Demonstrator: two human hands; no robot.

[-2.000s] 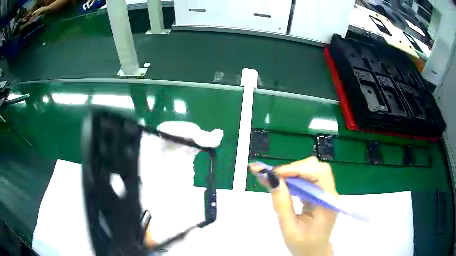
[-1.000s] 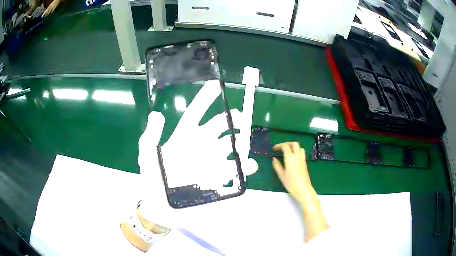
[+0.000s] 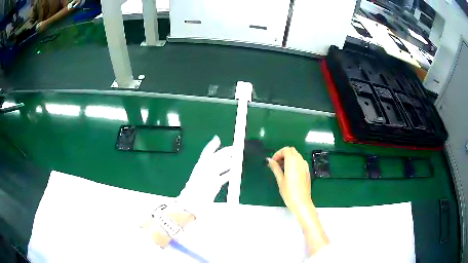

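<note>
My left hand (image 3: 205, 172), in a white glove, reaches over the belt at the white guide bar (image 3: 237, 149), fingers apart and holding nothing I can see. My bare right hand (image 3: 292, 177) is right of the bar, thumb and finger pinched on the edge of a dark, blurred phone middle frame (image 3: 255, 149); its outline is unclear. Another middle frame (image 3: 127, 139) lies flat on the belt left of the bar. More frames (image 3: 322, 165) lie overlapping in a row at the right. A blue pen-like tool (image 3: 187, 250) lies by my left wrist band (image 3: 167, 221).
The white work sheet (image 3: 92, 221) covers the near edge of the green conveyor belt (image 3: 66, 149). Black blister trays (image 3: 385, 92) stand on a red tray (image 3: 333, 102) at the right. Metal posts (image 3: 117, 46) and white cabinets stand behind. Another person's arm shows at the upper left.
The middle frame from my left hand now lies on the belt at the left. My left hand has lowered toward the bar. The frame nearest the bar has left the right-hand row's line.
</note>
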